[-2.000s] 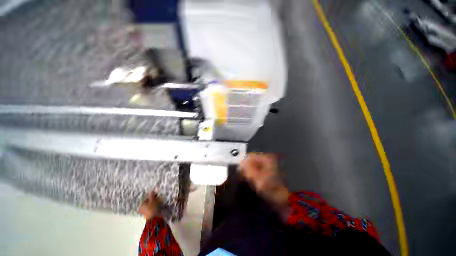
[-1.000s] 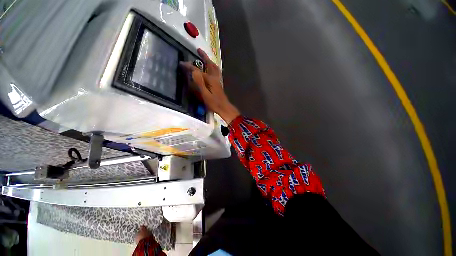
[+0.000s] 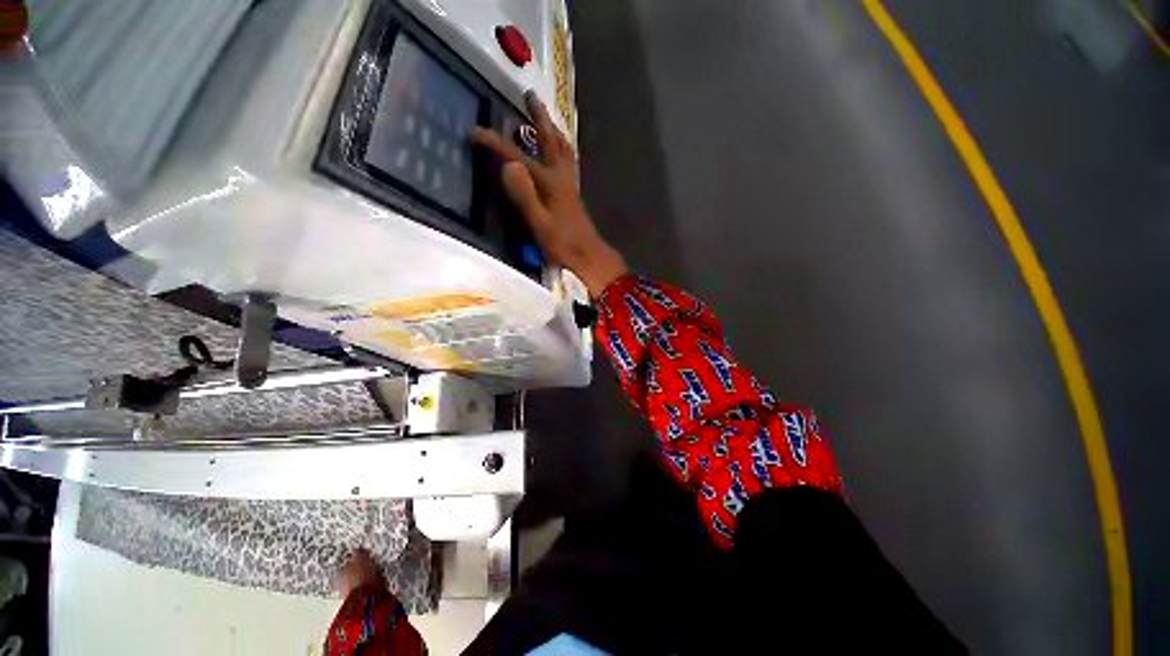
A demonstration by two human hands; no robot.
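Note:
The spreading machine (image 3: 295,269) is a big white housing at the upper left, with a black-framed touchscreen (image 3: 423,128) on top. My right hand (image 3: 552,192) is over the screen's right edge and the knob, fingers spread, holding nothing; one finger points at the screen. My left hand (image 3: 361,574) lies on the leopard-print fabric (image 3: 244,538) near its right end, below the white beam (image 3: 257,474). It is small and partly hidden by its sleeve, so its fingers are unclear.
A red emergency stop (image 3: 515,46) sits above the screen. A white end guard (image 3: 458,516) is under the beam's right end, by the off-white table (image 3: 154,602). Grey floor with a yellow line (image 3: 1014,231) lies to the right. My dark apron fills the bottom.
Since two seconds ago, my right hand has moved from the beam's end up to the control panel. Over the last second its fingers have spread a little. My left hand stays on the fabric.

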